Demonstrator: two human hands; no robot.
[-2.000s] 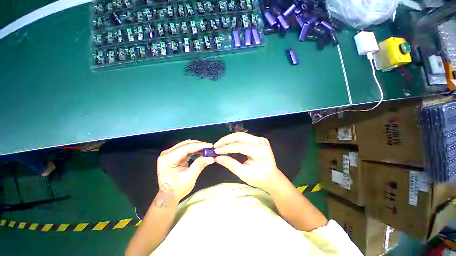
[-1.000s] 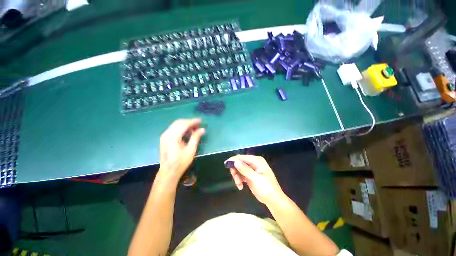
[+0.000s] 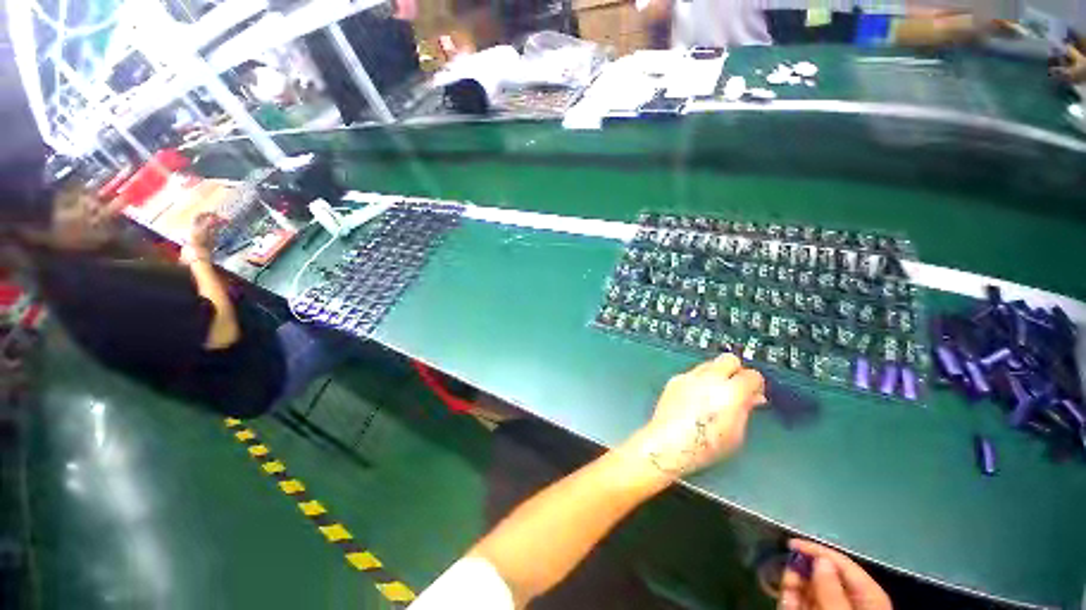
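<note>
My left hand (image 3: pixel 705 411) reaches over the bench to the front edge of the blister tray (image 3: pixel 605 319). Its fingertips are at the front row of green-black circuit board assemblies (image 3: pixel 780 327); a dark bit shows at them, but I cannot tell whether it is held. My right hand (image 3: pixel 840 584), low at the bottom edge and partly cut off, holds a purple housing (image 3: pixel 800 562) between its fingers. Several purple housings (image 3: pixel 890 378) stand at the right end of the front row. The dark pile of small black parts (image 3: pixel 791 403) lies just right of my left hand, blurred.
A heap of loose purple housings (image 3: pixel 1012 358) lies right of the tray, with one lone housing (image 3: pixel 985 454) in front. Another filled tray (image 3: pixel 384 265) lies further left. A person in dark clothes (image 3: pixel 155 316) sits at the left. White items (image 3: pixel 643 86) lie across the bench.
The view has swung left and up. My left hand has moved from over the bench front to the tray's front edge. My right hand still holds the purple housing, now lower in view.
</note>
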